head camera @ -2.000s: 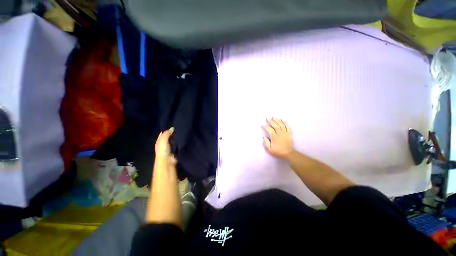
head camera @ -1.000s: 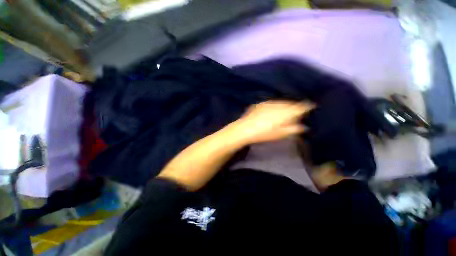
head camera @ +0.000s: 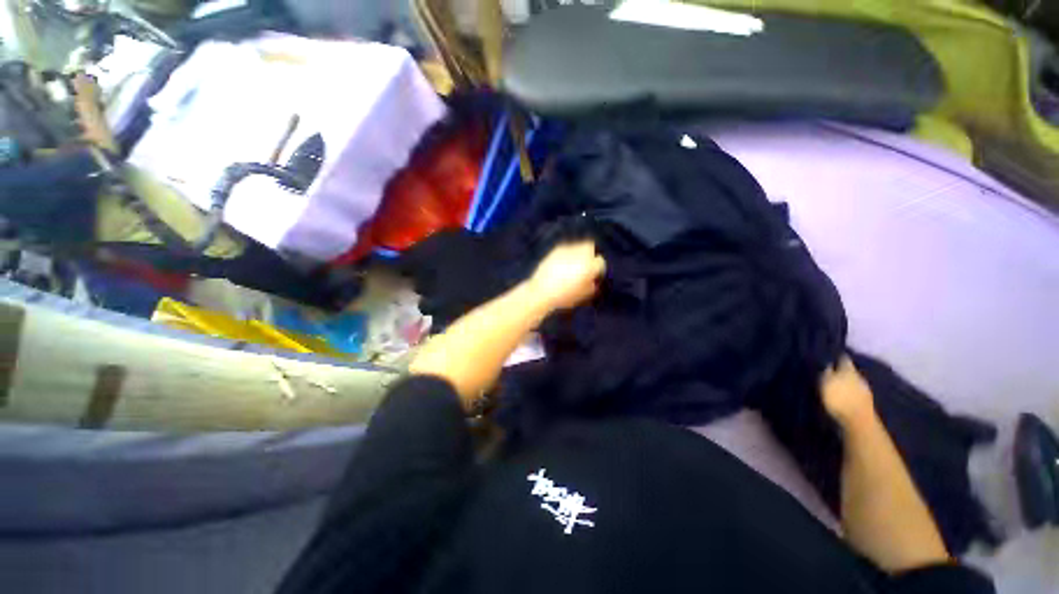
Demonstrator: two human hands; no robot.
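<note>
A large heap of black garments [head camera: 720, 279] lies over the left part of the pale pink-lilac ironing table [head camera: 929, 267] and hangs past its left edge. My left hand [head camera: 569, 275] is closed on the black cloth at the heap's left side. My right hand [head camera: 847, 392] is closed on the black cloth at the heap's lower right. A small white label shows near the top of the heap. The dark iron [head camera: 1037, 470] stands at the right rim, partly cut off.
A grey padded board [head camera: 720, 67] runs along the table's far side, with yellow-green cloth [head camera: 987, 93] behind. A second pale table [head camera: 383, 139] with another iron [head camera: 304, 165] stands at the left. Red material [head camera: 436, 192] and a yellow item [head camera: 232, 328] lie between.
The black garments, earlier left of the table, now lie on it. Both hands have spread apart along the heap, and the view has turned left.
</note>
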